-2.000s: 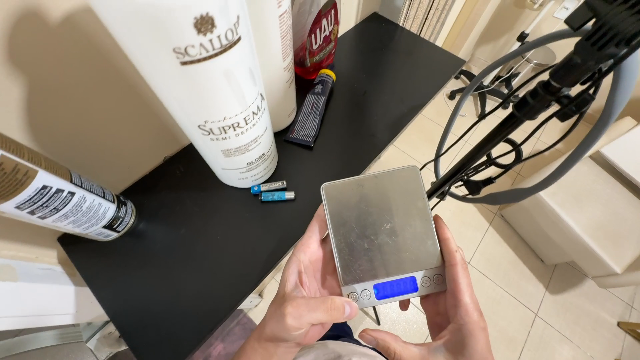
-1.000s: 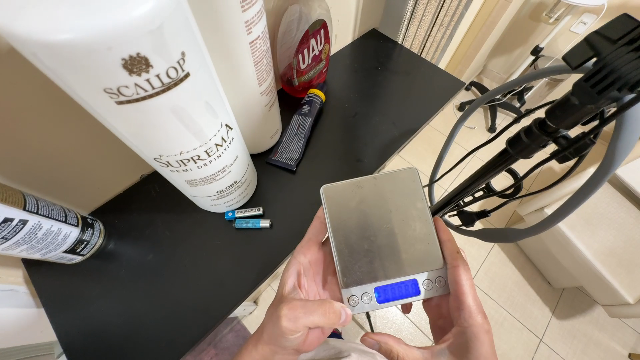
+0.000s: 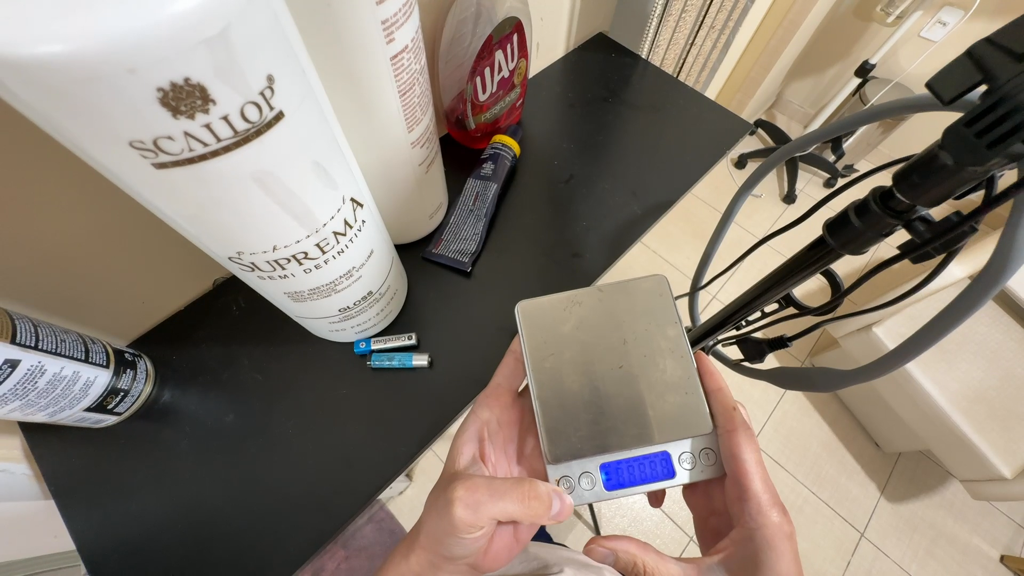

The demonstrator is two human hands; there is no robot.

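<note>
A small digital scale (image 3: 614, 372) with a steel plate and a lit blue display is held between both hands, off the shelf's front edge. My left hand (image 3: 496, 480) grips its left side, the thumb at the lower left corner beside the power button. My right hand (image 3: 740, 488) supports its right side, fingers partly behind it, thumb below the scale. On the black shelf, two small batteries, one (image 3: 386, 343) just behind the other (image 3: 398, 361), lie side by side at the foot of a large white bottle (image 3: 320, 232).
Further back on the black shelf (image 3: 592, 160) are a second white bottle (image 3: 400, 120), a red liquid bottle (image 3: 486, 80) and a dark tube (image 3: 474, 204). A spray can (image 3: 72, 376) stands at left. A black stand (image 3: 840, 232) with a grey hose and cables rises at right.
The view has shifted somewhat over the shelf. Both hands keep their hold on the scale, and its display is lit in all frames.
</note>
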